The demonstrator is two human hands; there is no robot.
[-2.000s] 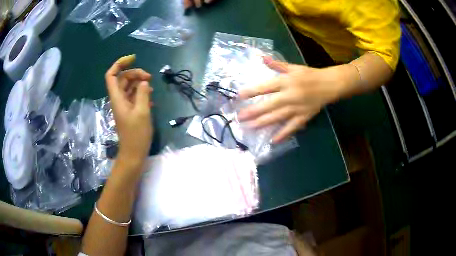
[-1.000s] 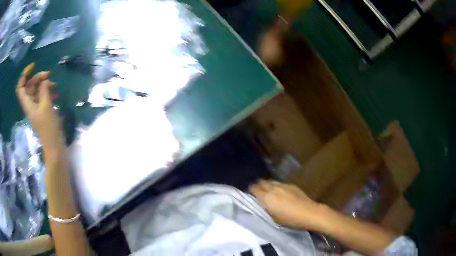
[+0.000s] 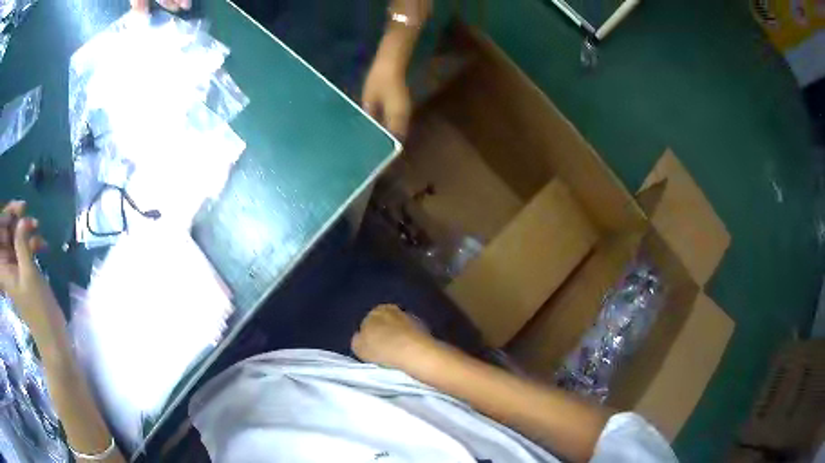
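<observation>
My left hand (image 3: 16,249) is at the left edge, partly cut off, over the table with fingers loosely bent and apart; I see nothing in it. My right hand (image 3: 387,336) is off the table, above my lap, curled into a fist; nothing shows in it, and its palm side is hidden. The whitish stack of empty zip-lock bags (image 3: 149,316) lies at the near table edge. A looped black cable (image 3: 109,208) lies beyond it, beside overexposed clear bags (image 3: 149,108). Another dark cable (image 3: 45,172) lies left of it, blurred.
An open cardboard box (image 3: 534,235) stands on the floor right of the table corner (image 3: 393,149). Shiny clear bags (image 3: 615,325) lie in its near part. A co-worker's hand (image 3: 389,95) hangs by the table corner. Crinkled bags (image 3: 27,389) lie under my left forearm.
The view has swung right and down. My right hand has left the table and come to my lap. My left hand stays over the table. The co-worker's hand has moved from the bags to the table corner.
</observation>
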